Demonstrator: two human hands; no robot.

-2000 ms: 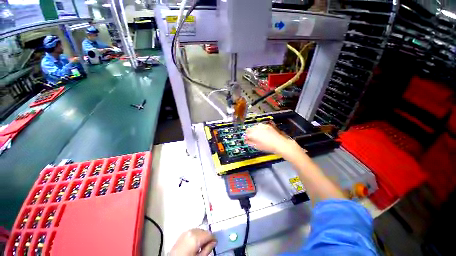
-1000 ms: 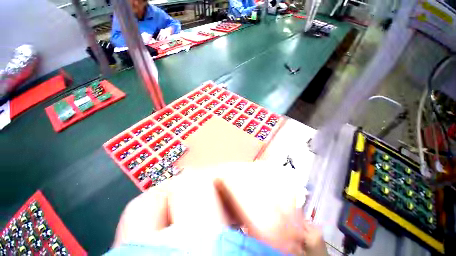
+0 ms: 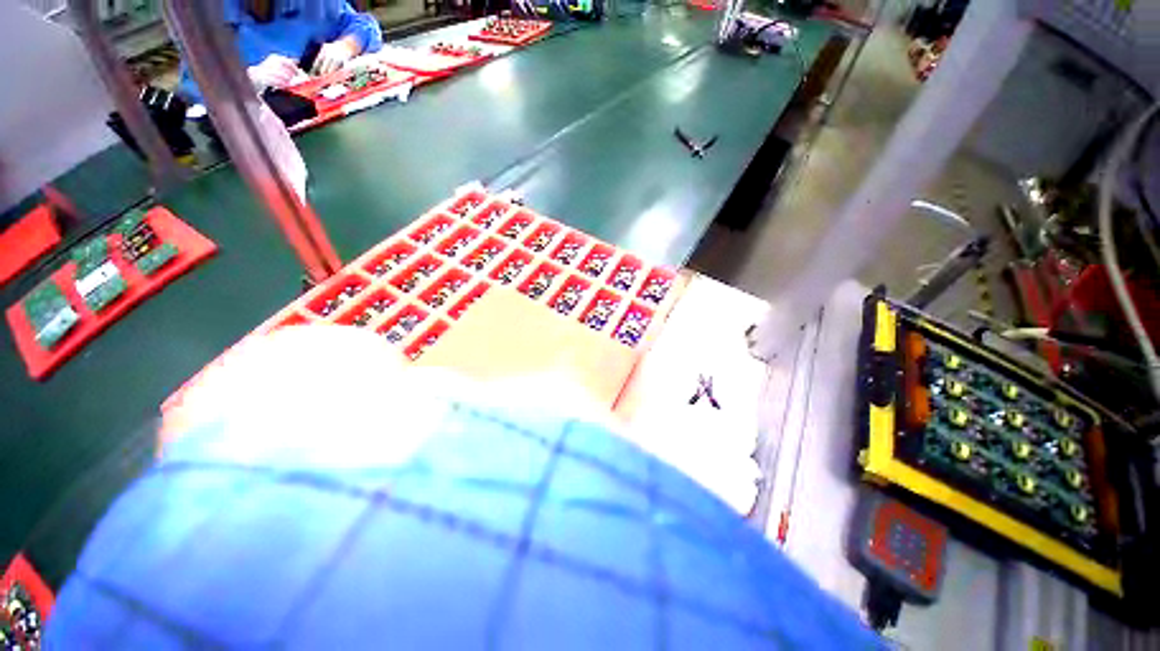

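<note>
A blue checked sleeve [image 3: 471, 534] fills the bottom of the view. Beyond it a hand, by its angle my right hand [image 3: 305, 388], is washed out by glare over the near left part of the red compartment tray [image 3: 646, 349]. Its fingers and anything in them cannot be made out. My left hand cannot be seen. Small circuit boards [image 3: 600, 312] sit in the tray's pockets. A flat plain sheet [image 3: 528, 337], pale orange in the glare, lies over the tray's near part.
At right are the yellow-edged fixture [image 3: 1011, 439] with rows of boards, the handset [image 3: 898, 547] and a machine post [image 3: 903, 191]. Cutters [image 3: 705, 392] lie on the white surface, another pair [image 3: 696, 144] on the green bench. A red board tray [image 3: 108, 286] and a metal post [image 3: 242, 127] stand left. A person works beyond.
The view has swung left from the machine to the tray. My hand has left the fixture and reached over the tray's left part. The sleeve now covers much more of the view.
</note>
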